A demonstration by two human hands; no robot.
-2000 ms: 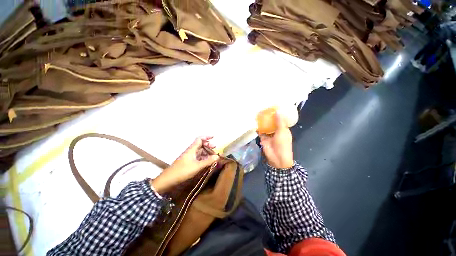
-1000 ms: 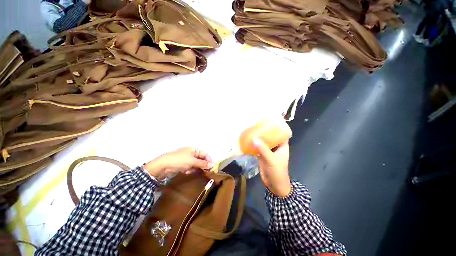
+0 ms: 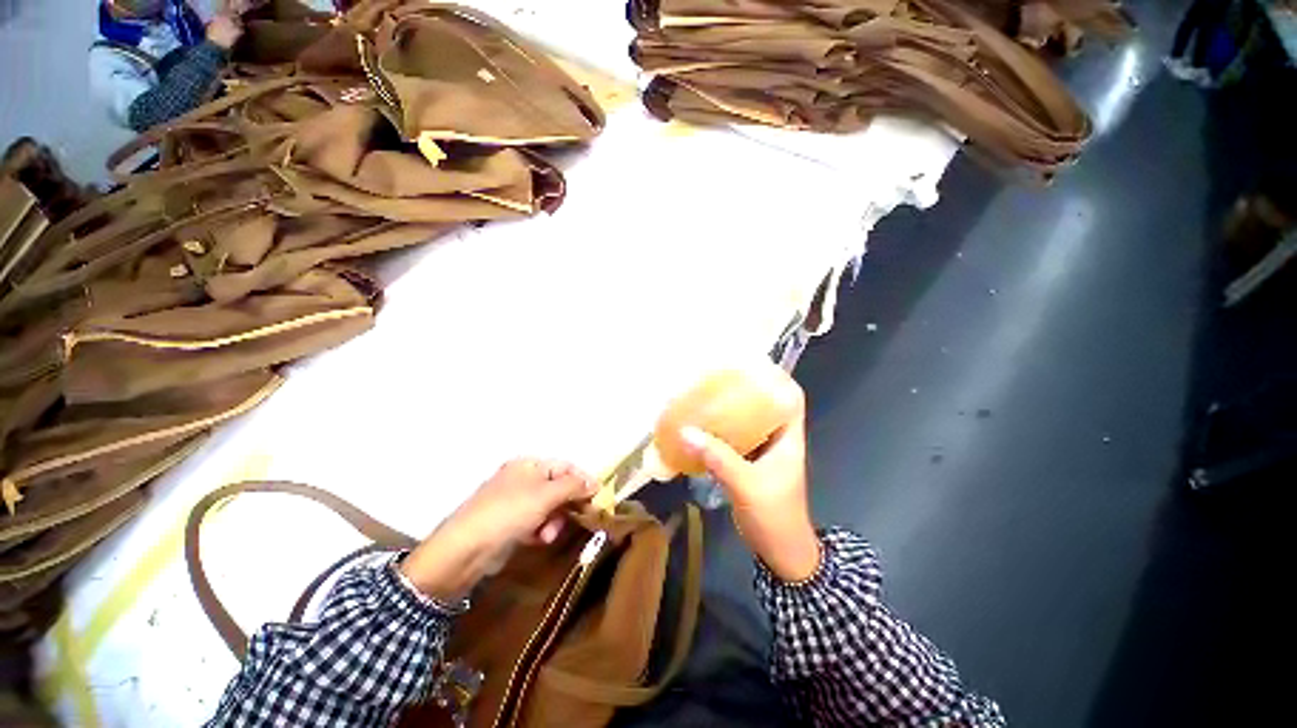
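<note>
A brown handbag (image 3: 605, 612) lies at the table's near edge, its zipper (image 3: 552, 614) running lengthwise with a pale puller near the top end. My left hand (image 3: 505, 519) pinches the bag's top corner beside the pale yellowish zipper end (image 3: 606, 498). My right hand (image 3: 761, 484) holds an orange squeeze bottle (image 3: 728, 415), tilted, its pale tip pointing down-left close to the zipper end. Whether the tip touches is not clear. A brown strap (image 3: 214, 569) loops out on the left.
Heaps of brown bags (image 3: 306, 178) lie at the left, and another stack (image 3: 868, 64) at the back. The white-covered table (image 3: 526, 313) has a ragged right edge above dark floor (image 3: 981, 427). Another person's checked sleeve (image 3: 178, 88) shows at the upper left.
The bottle has swung from upright to tilted, and its tip has come down-left to the zipper end. My left hand has stayed at the bag corner. The other person's sleeve has come into view.
</note>
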